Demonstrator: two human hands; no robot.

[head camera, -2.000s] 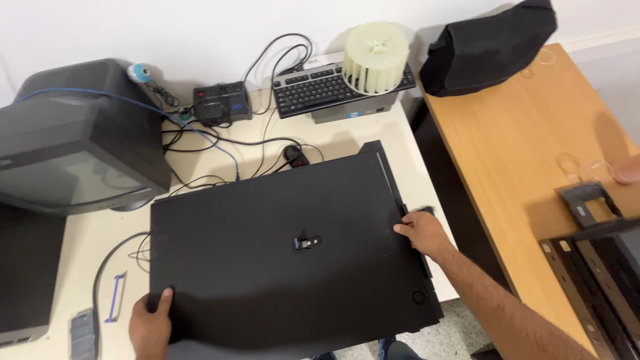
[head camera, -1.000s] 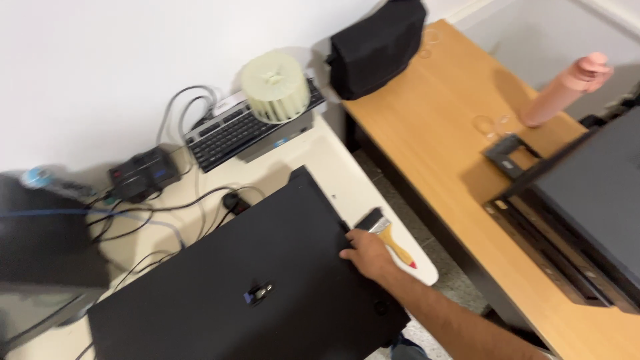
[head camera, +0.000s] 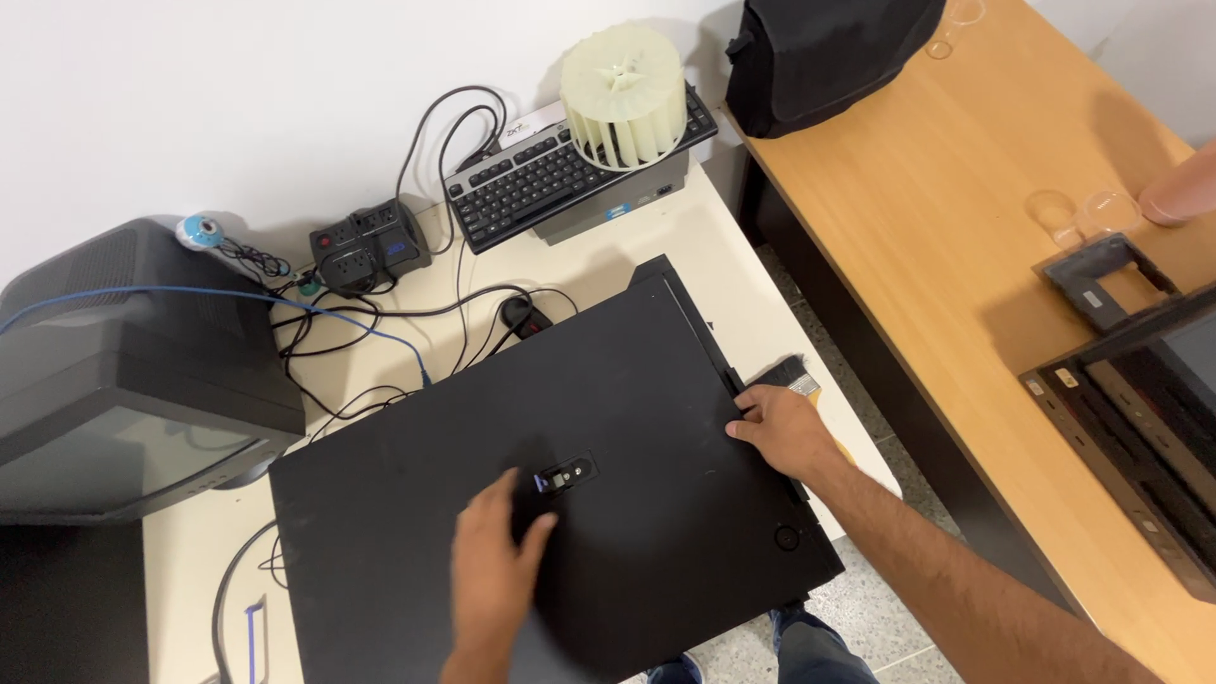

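Observation:
A large black panel, apparently the side of a computer case [head camera: 427,494], lies flat on the cream table. Near its middle is a recessed latch [head camera: 566,472] with a blue part. My left hand [head camera: 496,560] is over the panel just left of the latch, fingers apart, slightly blurred; whether it touches the surface cannot be told. My right hand [head camera: 784,427] grips the panel's right edge, with thumb on top and fingers over the side. A paintbrush [head camera: 788,378] with black bristles lies beside that hand, its yellow handle partly hidden behind the wrist.
A CRT monitor [head camera: 123,380] stands left. Tangled cables, a black power unit [head camera: 370,247], a keyboard [head camera: 532,180] and a pale plastic blower wheel [head camera: 624,90] lie behind. On the wooden table [head camera: 912,218] at right are a black bag [head camera: 826,57], a pink bottle [head camera: 1183,190] and black equipment [head camera: 1140,427].
My left hand has moved from the panel's near left edge to beside the latch. My right hand remains at the right edge. The view swung right, then back.

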